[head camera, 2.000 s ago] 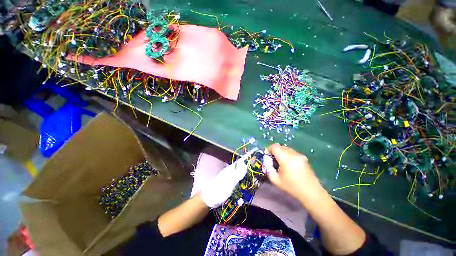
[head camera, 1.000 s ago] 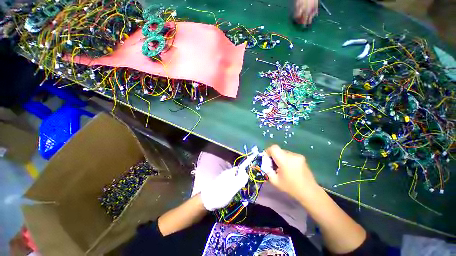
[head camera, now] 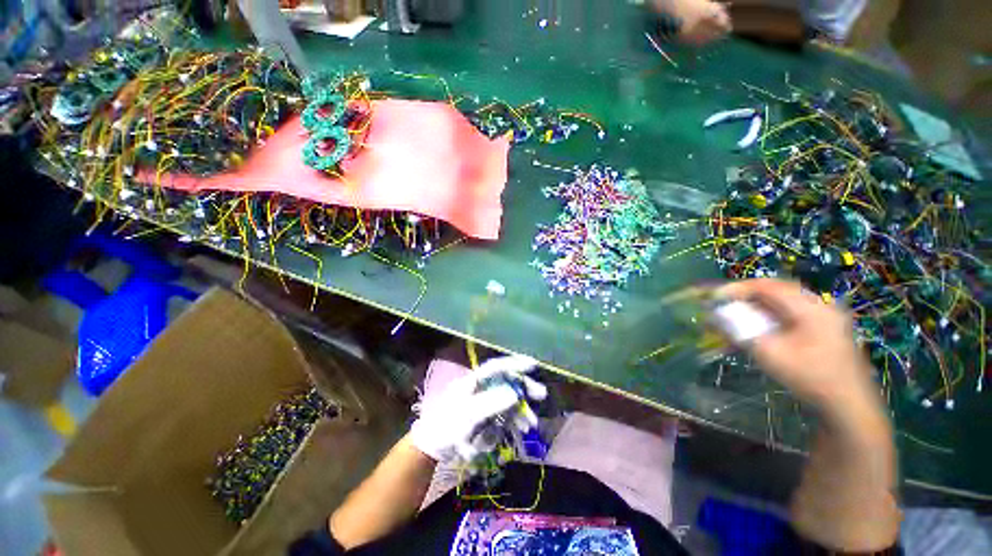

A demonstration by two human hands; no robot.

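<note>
My left hand (head camera: 473,413), in a white glove, is closed around a wired board assembly (head camera: 490,462) over my lap, with yellow wires hanging below and one sticking up. My right hand (head camera: 800,331), bare with white covering on the fingertips, is blurred over the left edge of the right heap of wired boards (head camera: 870,244). Blurred yellow wires show at its fingertips; I cannot tell whether it holds them. A small pile of short connector leads (head camera: 600,239) lies on the green bench between the two heaps.
A pink foam sheet (head camera: 419,163) with green ring boards (head camera: 326,147) on it lies over the left heap (head camera: 185,119). White curved handles (head camera: 748,128) lie near the right heap. An open cardboard box (head camera: 163,391) and blue stool (head camera: 120,331) are at left. Another person's hand (head camera: 696,20) is across the bench.
My right hand has left my left hand and moved right to the heap. My left hand has lowered slightly with the board assembly. The view has tilted up a little.
</note>
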